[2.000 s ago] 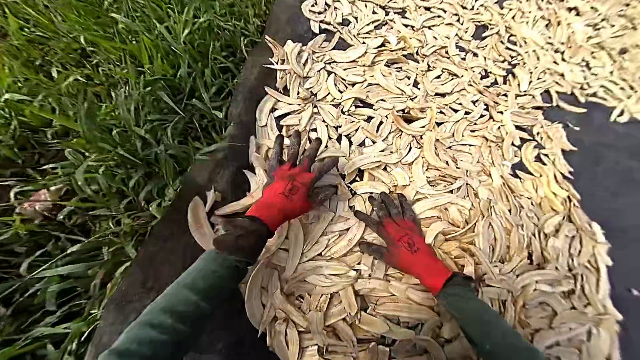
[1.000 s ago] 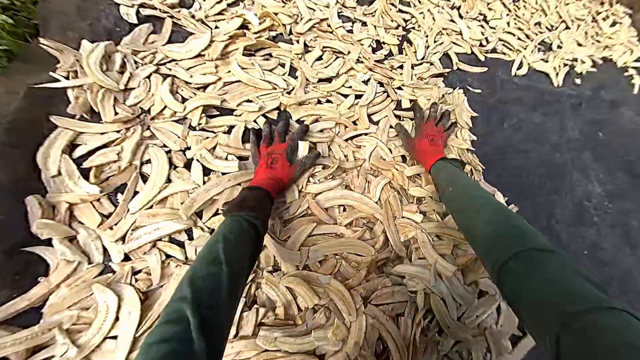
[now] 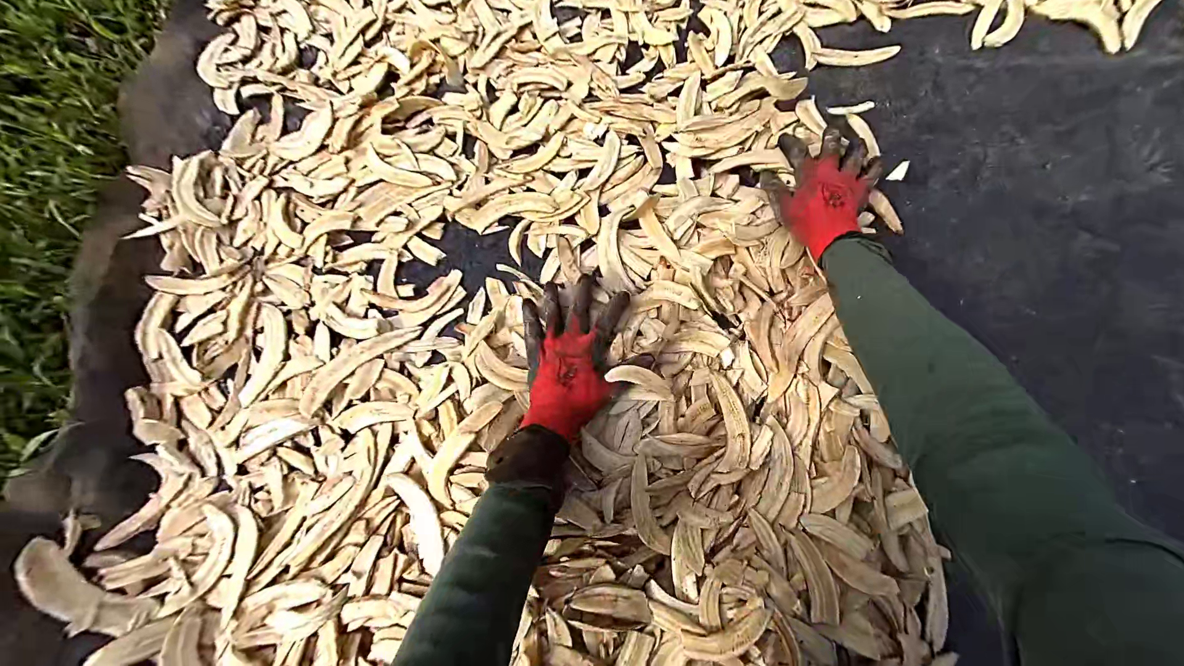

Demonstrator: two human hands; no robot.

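Note:
Pale, curved dried slices, which look like banana or plantain (image 3: 731, 425), lie in a thick spread on a dark sheet (image 3: 1036, 185). My left hand (image 3: 569, 365), in a red glove with dark, dirty fingers, rests palm down on the slices near the middle of the view, fingers apart. Farther forward and to the right, my right hand (image 3: 828, 194) in a matching glove lies with spread fingers on the right edge of the spread. Neither hand is closed around a slice. The palms and what lies beneath them are hidden.
Green grass (image 3: 65, 185) borders the dark sheet on the left, beyond its uneven edge. Bare sheet shows through small gaps among the slices and along the right side. More slices (image 3: 1091, 14) lie at the top right.
Two seconds ago my hands were closer together near the spread's left side; now they are wider apart, with the right hand at its right edge. The view has shifted.

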